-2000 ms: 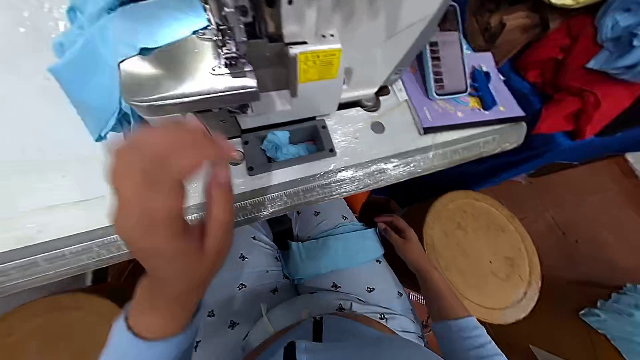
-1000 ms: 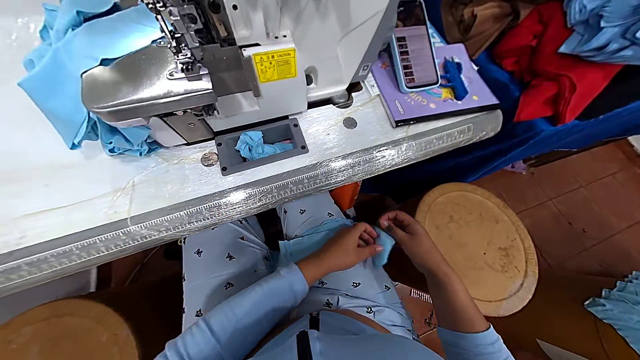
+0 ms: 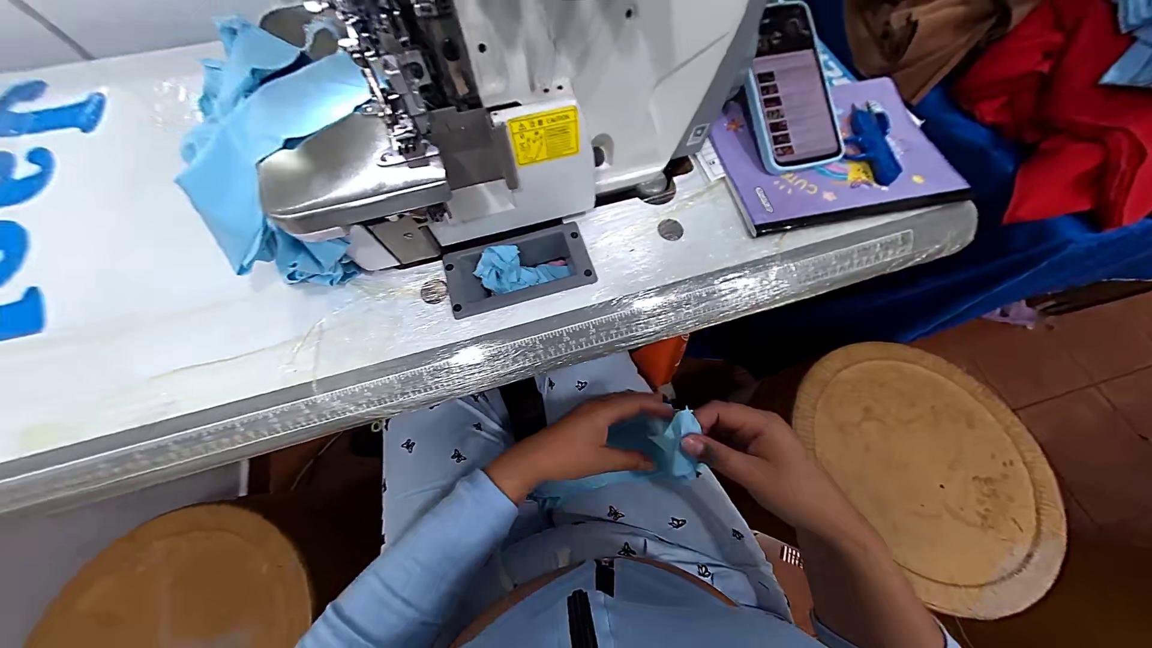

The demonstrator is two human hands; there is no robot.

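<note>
A light blue fabric piece (image 3: 677, 443) lies over my lap, its right end raised between my hands. My right hand (image 3: 765, 454) pinches that end between thumb and fingers. My left hand (image 3: 598, 445) is at the cloth's left side, thumb and fingers apart around it; whether it grips any fabric is unclear. Beyond them on the table stands an overlock sewing machine (image 3: 540, 135). More light blue fabric (image 3: 261, 153) is bunched at the machine's left, touching its metal cover. A crumpled blue scrap (image 3: 513, 270) sits in a grey recessed tray (image 3: 474, 304) in the tabletop.
A measuring tape strip (image 3: 576, 339) runs along the table's front edge. A phone (image 3: 794, 99) rests on a purple notebook (image 3: 909, 153). Round wooden stools (image 3: 931, 477) stand at right and lower left. Red cloth (image 3: 1071, 117) and brown cloth (image 3: 927, 40) lie at upper right.
My left hand has come down from above the table's edge to my lap. My right hand has closed on the fabric's end, which is now lifted; earlier the cloth lay flat across my lap.
</note>
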